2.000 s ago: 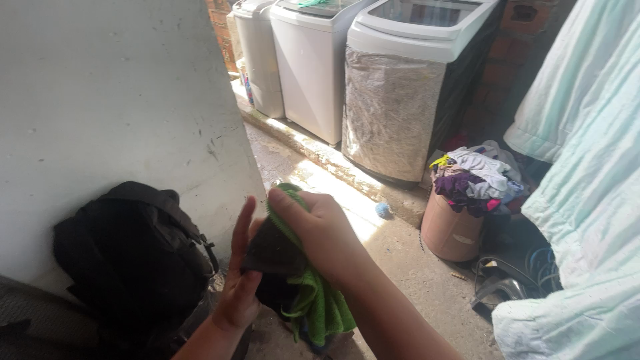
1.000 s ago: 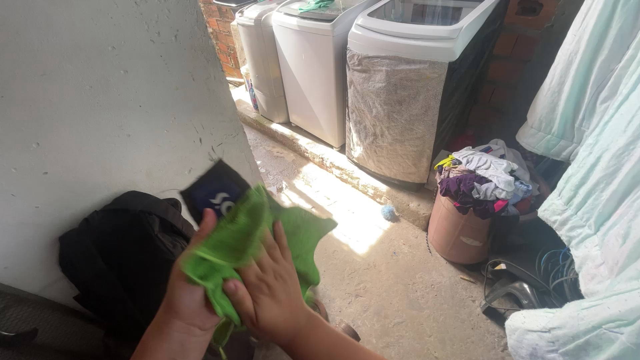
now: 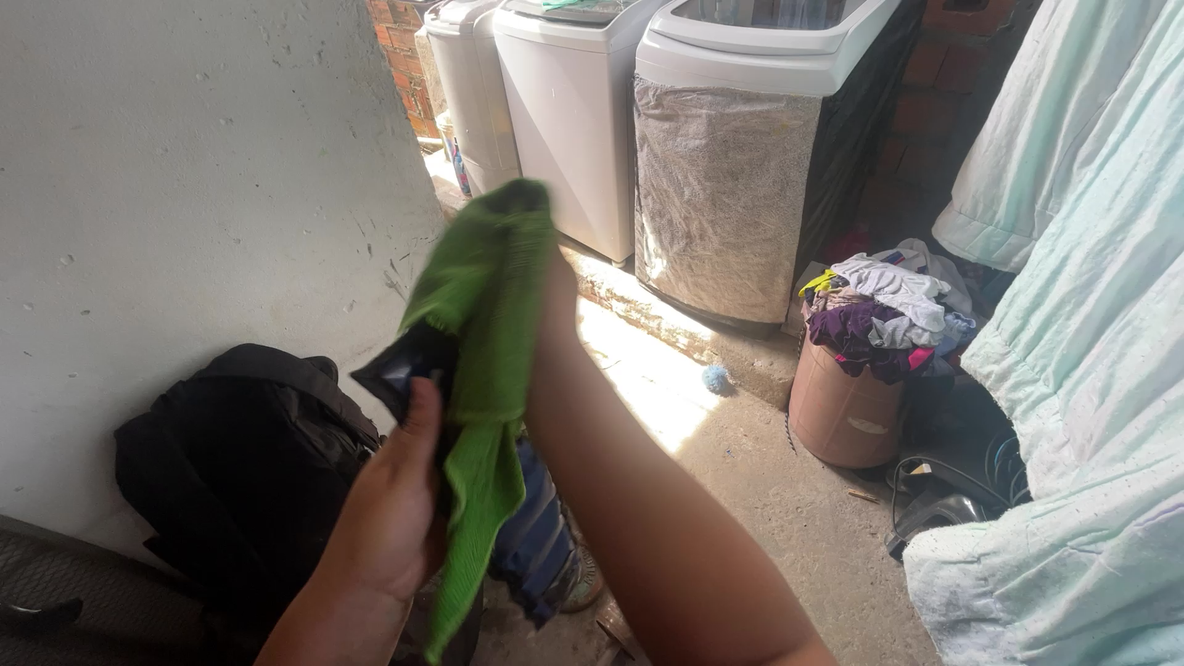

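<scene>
A green cloth (image 3: 486, 342) hangs between my hands, its upper end blurred and one corner dangling low. My left hand (image 3: 407, 490) grips a dark, shiny flat item (image 3: 407, 365) at the left side of the cloth, thumb on its face. What this item is cannot be told. Behind the cloth's right edge is my right hand (image 3: 555, 287), blurred, its fingers mostly hidden; it seems to press or hold the cloth against the item. Below the cloth shows a dark blue fabric (image 3: 532, 527), near a foot in a shoe or sandal.
A black backpack (image 3: 250, 472) leans at the white wall (image 3: 185, 185). Washing machines (image 3: 726, 185) stand on a raised concrete ledge. At right are a pinkish bin (image 3: 842, 407) heaped with clothes, a black appliance (image 3: 934, 509) with a cord, and hanging pale fabric (image 3: 1073, 324). A blue ball (image 3: 716, 378) lies on the floor.
The green cloth, spread over both hands a second ago, now hangs lengthwise with its top raised. My right hand has moved up and away along the cloth's right side.
</scene>
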